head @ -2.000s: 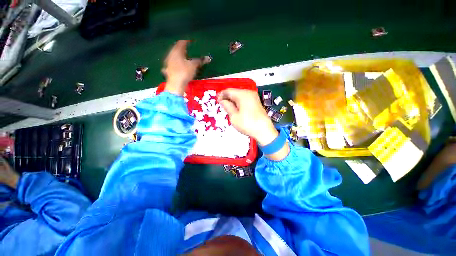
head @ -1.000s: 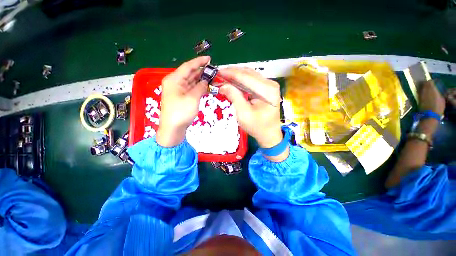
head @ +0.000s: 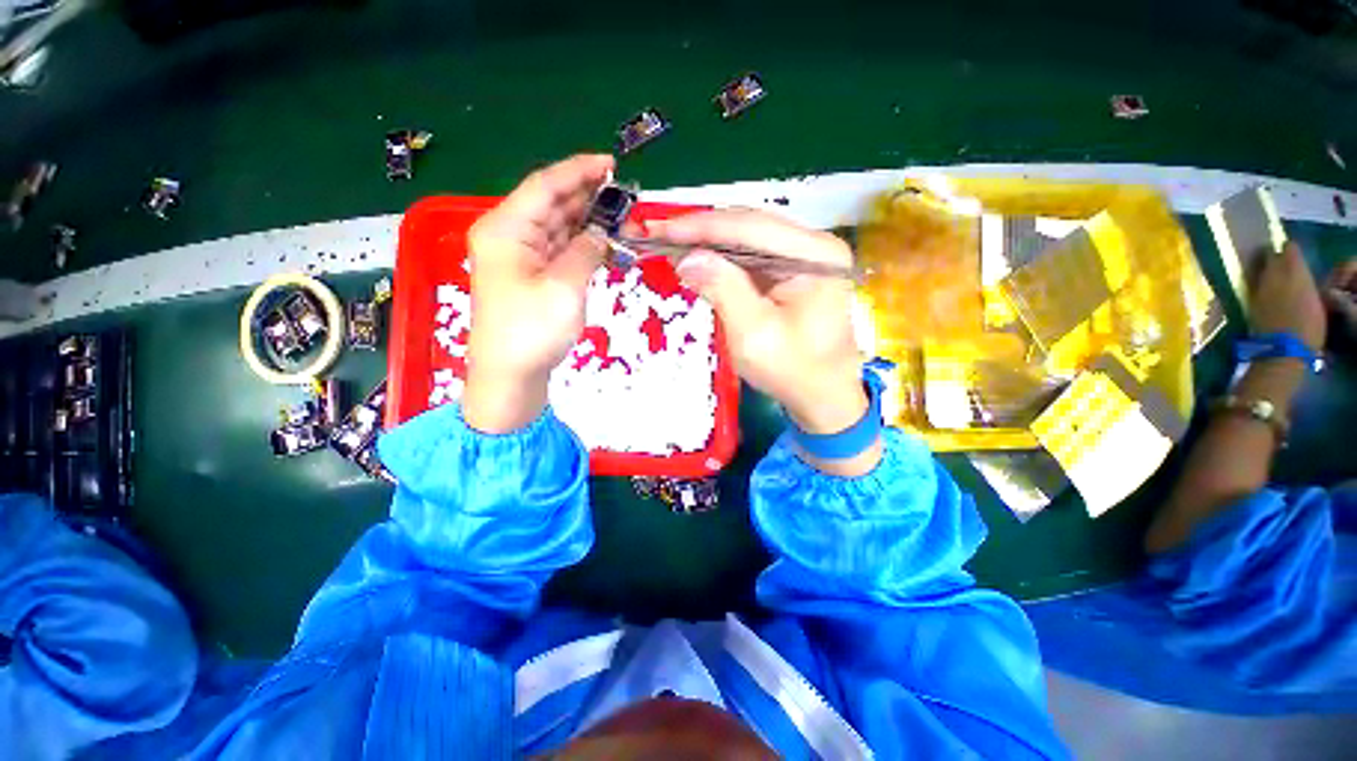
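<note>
My left hand (head: 524,283) holds a small dark electronic assembly (head: 612,205) between thumb and fingers, above the red tray (head: 726,431). My right hand (head: 774,305) holds thin grey tweezers (head: 744,254) like a pen. The tweezer tips point at the lower edge of the assembly; whether they grip a piece I cannot tell. Small white pieces (head: 633,402) lie loose in the red tray under my hands. A blue band is on my right wrist.
A pale yellow ring (head: 250,353) with assemblies inside lies left of the tray, more assemblies (head: 301,428) beside it. A yellow tray (head: 1186,390) with sheets stands right. A pale rail (head: 164,271) runs behind; assemblies lie beyond it. A neighbour's hand (head: 1286,298) holds a sheet at right.
My left hand came back from the surface beyond the rail and took hold of an assembly. My right hand rose from the white pieces; lately the tweezers have turned flatter, tips against the assembly.
</note>
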